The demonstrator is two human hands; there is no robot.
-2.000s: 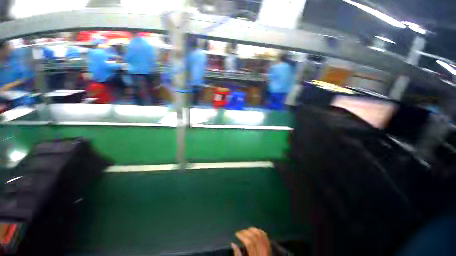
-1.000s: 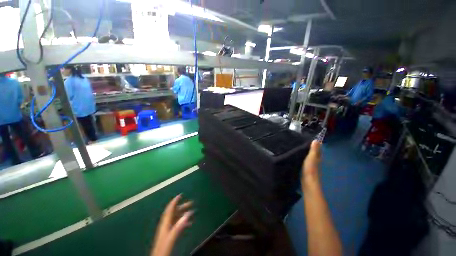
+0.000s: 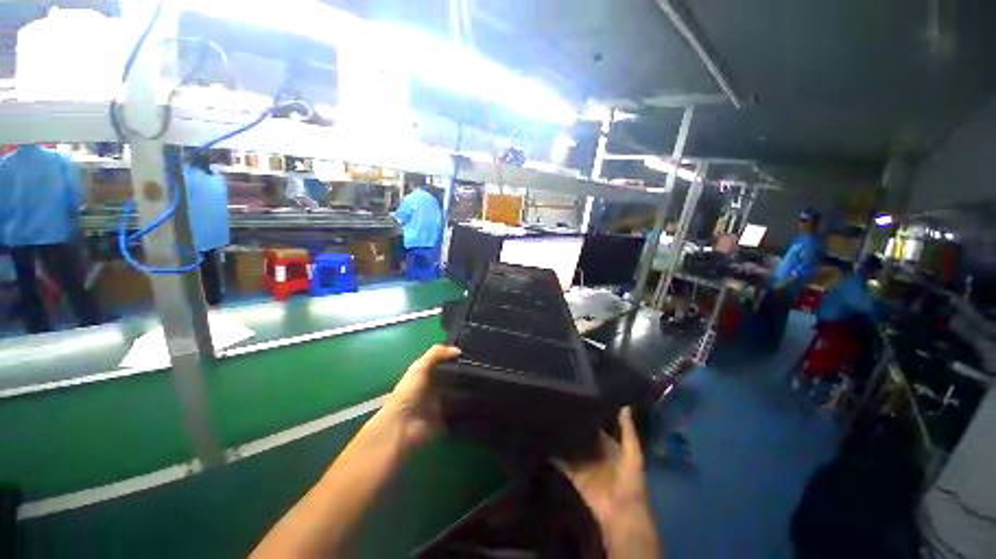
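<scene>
A black phone tray (image 3: 519,339) with several slots side by side is in front of me, tilted, its long side running away from me. My left hand (image 3: 421,395) grips its near left side. My right hand (image 3: 614,470) is at its near right corner, thumb up, with the palm against or under the dark tray side. The slots look matte black with no lit screens. Whether more than one tray is held, I cannot tell. More black shapes show below and behind it.
The green bench and conveyor belt (image 3: 295,385) with pale rails lie at left. A grey upright (image 3: 180,295) with a blue cable stands there. A monitor (image 3: 543,257) is beyond the tray. Workers in blue smocks, stools and the blue floor (image 3: 726,437) are further off.
Both hands have come to the black tray and taken hold of it. It has turned and now points away from me. The camera view has shifted slightly.
</scene>
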